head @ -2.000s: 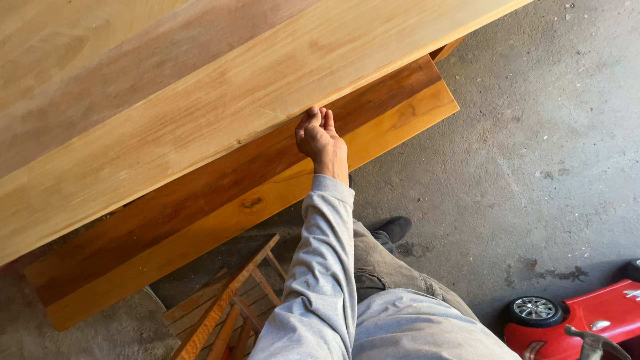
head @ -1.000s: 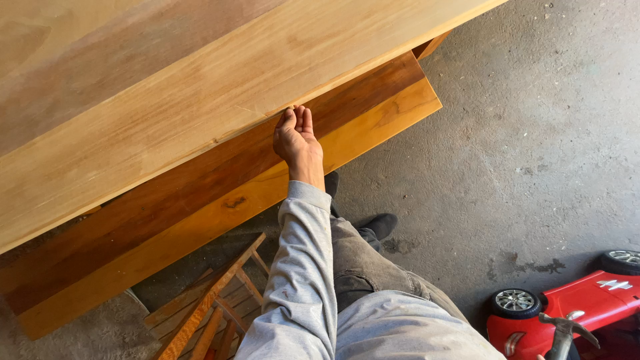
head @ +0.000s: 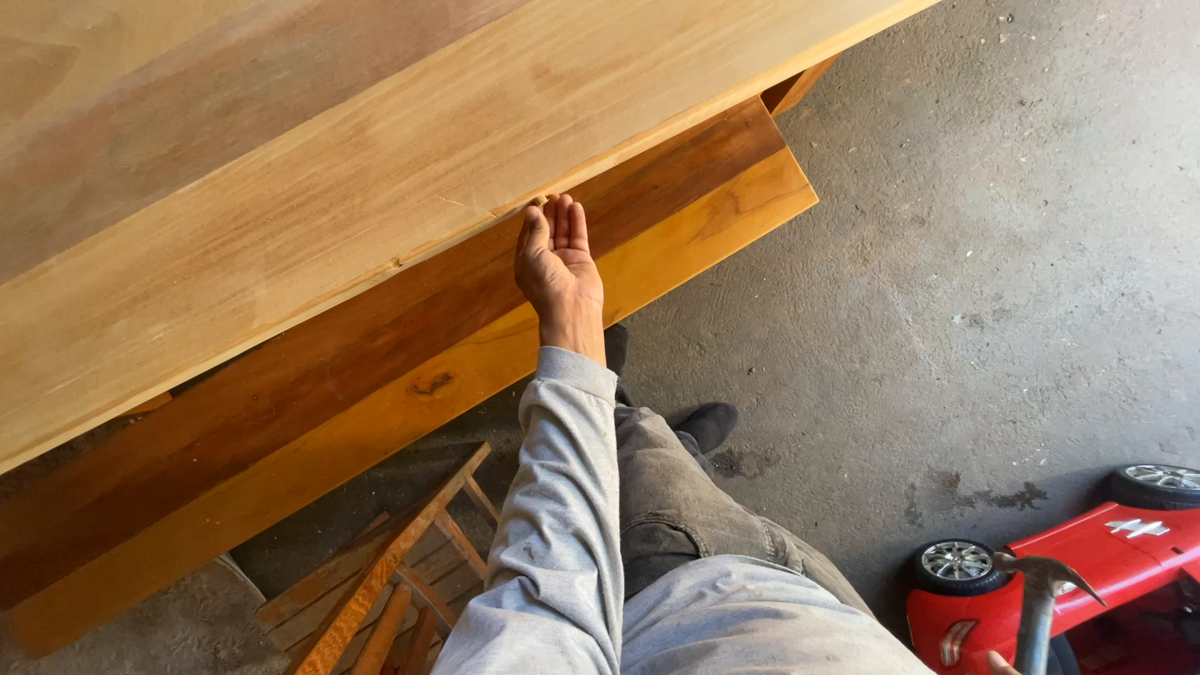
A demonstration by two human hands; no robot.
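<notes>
My left hand [head: 561, 253], palm up, is at the near edge of a pale wooden board [head: 328, 202]. Its thumb and index finger pinch a small brownish piece, apparently wood [head: 538, 201], against that edge; the other fingers are extended. Small chips or cracks mark the edge to the left of the hand. At the bottom right, a claw hammer [head: 1039, 600] stands head up, its metal shaft gripped by my right hand [head: 1003, 665], of which only a fingertip shows.
Below the pale board lies a varnished wooden plank [head: 450, 375] in two tones. A slatted wooden chair or frame [head: 394, 572] sits below it at the left. A red toy car [head: 1078, 553] with black wheels rests on the concrete floor [head: 891, 309] at the lower right.
The fingers of my left hand, more curled before, are now straighter, and the small piece shows at their tips. The hammer has risen further into view.
</notes>
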